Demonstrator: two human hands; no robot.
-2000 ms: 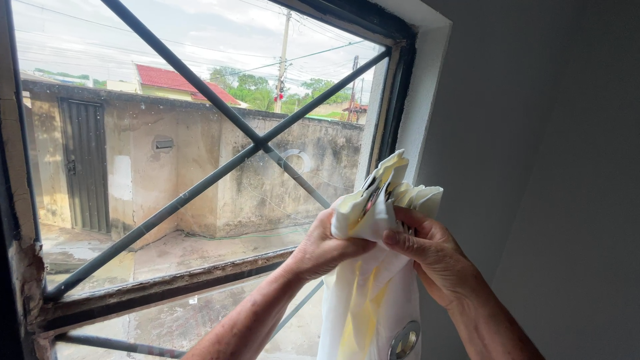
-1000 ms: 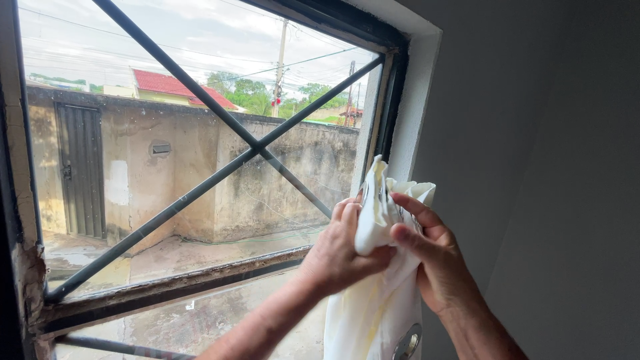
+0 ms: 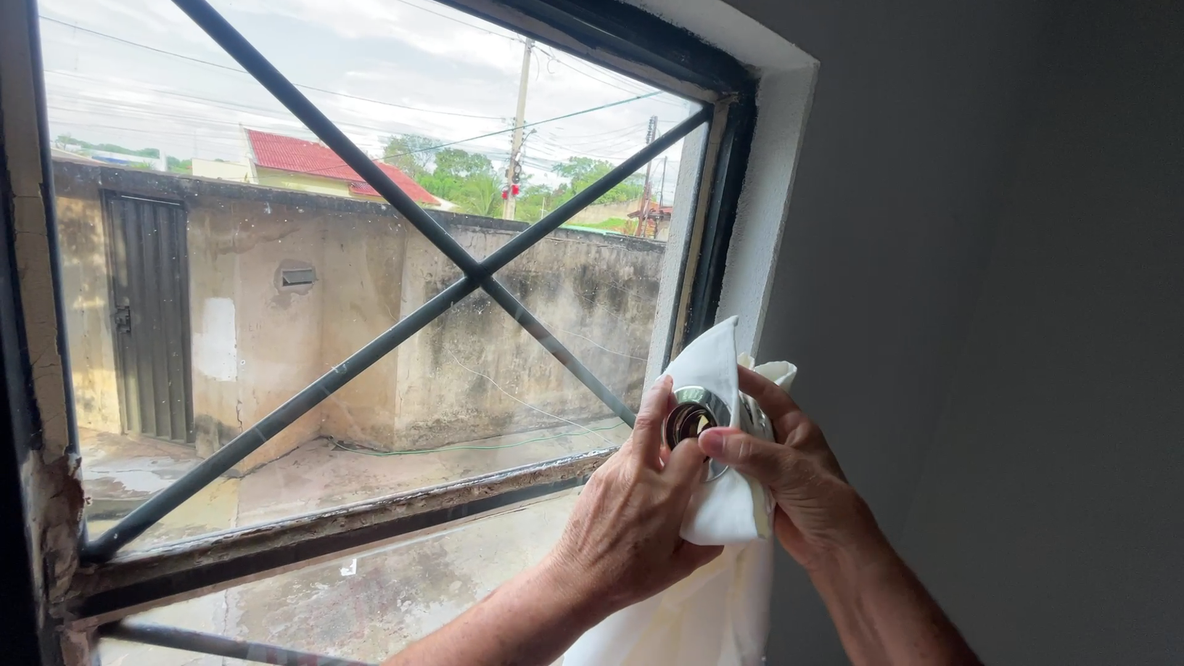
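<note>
A white curtain (image 3: 689, 601) with metal grommets is bunched in my two hands, its gathered top edge upright and the rest hanging down. The front metal grommet (image 3: 696, 412) faces me, with more rings stacked behind it. My left hand (image 3: 638, 490) grips the fabric from the left, its fingertips at the ring's edge and opening. From the right, my right hand (image 3: 800, 462) pinches the bunch, thumb beside the ring and fingers behind the folds. The curtain's lower end is out of view.
A window (image 3: 370, 527) with a worn frame and crossed metal bars (image 3: 476, 273) stands at the left, close to my left hand. A dark grey wall (image 3: 971, 277) is on the right. Outside the glass are a stained wall (image 3: 527, 324) and a metal door (image 3: 150, 314).
The folds at the top of the curtain have turned, so a grommet now faces me between my hands. My left fingers have moved onto the ring.
</note>
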